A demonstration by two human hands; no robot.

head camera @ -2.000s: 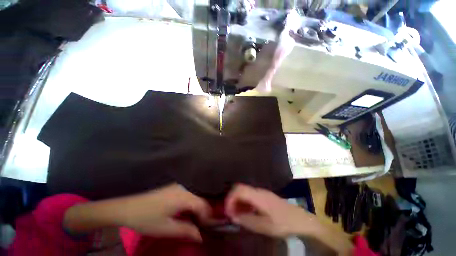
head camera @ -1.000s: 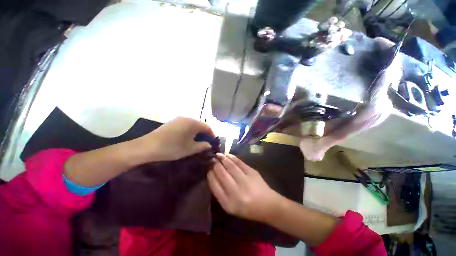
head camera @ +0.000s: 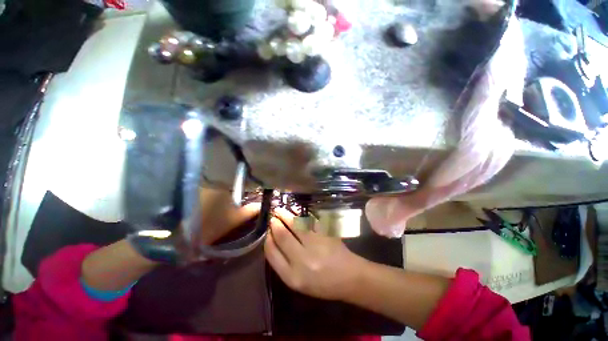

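Observation:
A dark garment panel (head camera: 60, 230) lies under the sewing machine head (head camera: 373, 80). A brown-mauve cloth piece (head camera: 207, 293) lies over it, its right edge running down from the needle area. My right hand (head camera: 313, 260) presses on the cloth, fingertips beside the lit needle area. My left hand (head camera: 223, 213) is mostly behind a shiny metal-edged loop and machine parts; its fingers are near the needle, but their hold is hidden. The needle, foot and any small piece there are too cluttered to make out.
Green thread snips (head camera: 513, 236) lie right of the machine on a brown patch. Fine marks run along the table's near edge (head camera: 460, 266). A pinkish cloth strip (head camera: 460, 160) hangs on the machine head. Dark cloth (head camera: 47, 33) is at the upper left.
The view has moved closer over the machine head, which now covers more of the picture and hides much of my left hand. My hands went from the near edge to the needle area, with the mauve cloth.

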